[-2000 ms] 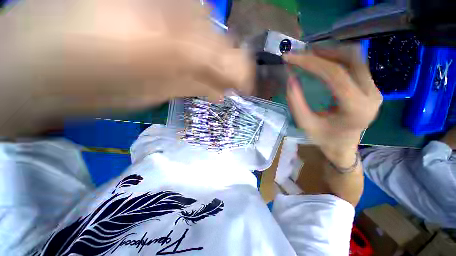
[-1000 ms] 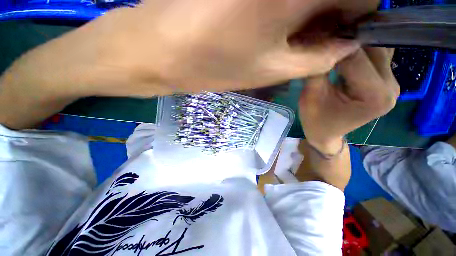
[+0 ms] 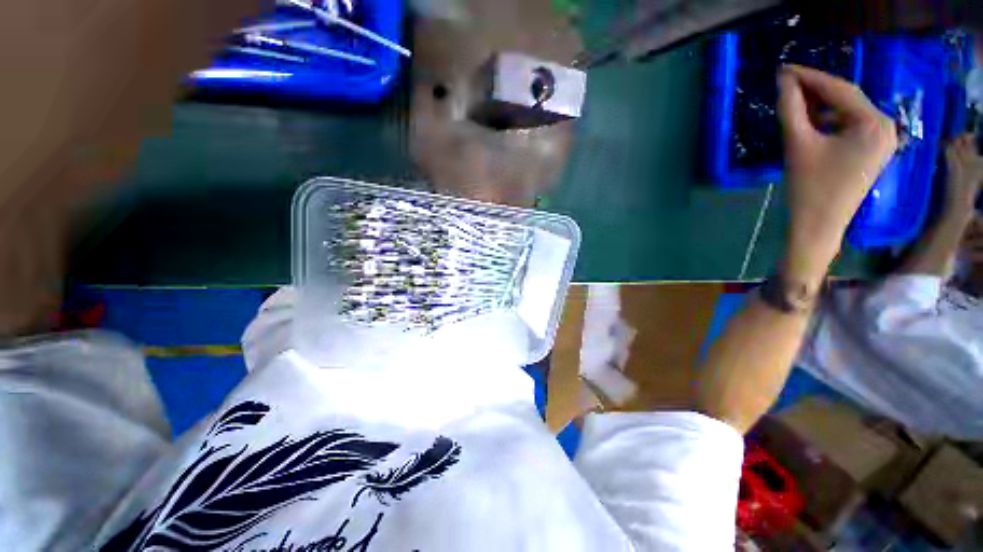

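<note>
My right hand point(image 3: 835, 135) is over the blue tray of dark rings point(image 3: 724, 119), thumb and forefinger close together; whether it holds a ring is too small to tell. My left arm is a large dark blur at the upper left; its hand is beyond the edge. The silvery fixture block point(image 3: 515, 86), with a round dark-centred hole, sits on the brown-grey base plate point(image 3: 447, 140). The clear plastic box point(image 3: 313, 253) of aligned rods point(image 3: 415, 264) is at the table edge by my lap. Pale rods lie in the blue tray point(image 3: 313, 88) at the upper left.
The dark press lever point(image 3: 690, 30) crosses above the green bench point(image 3: 647, 162). A smaller blue tray point(image 3: 897, 199) with silvery parts stands beyond the ring tray. Another person's arm point(image 3: 954, 205) is at the right edge. Cardboard boxes point(image 3: 830, 447) and a red plastic item point(image 3: 763, 491) are on the floor.
My hands have parted: the right has moved right to the ring tray, the left out to the upper left. The block, base plate and rod tray are uncovered. The view has shifted slightly.
</note>
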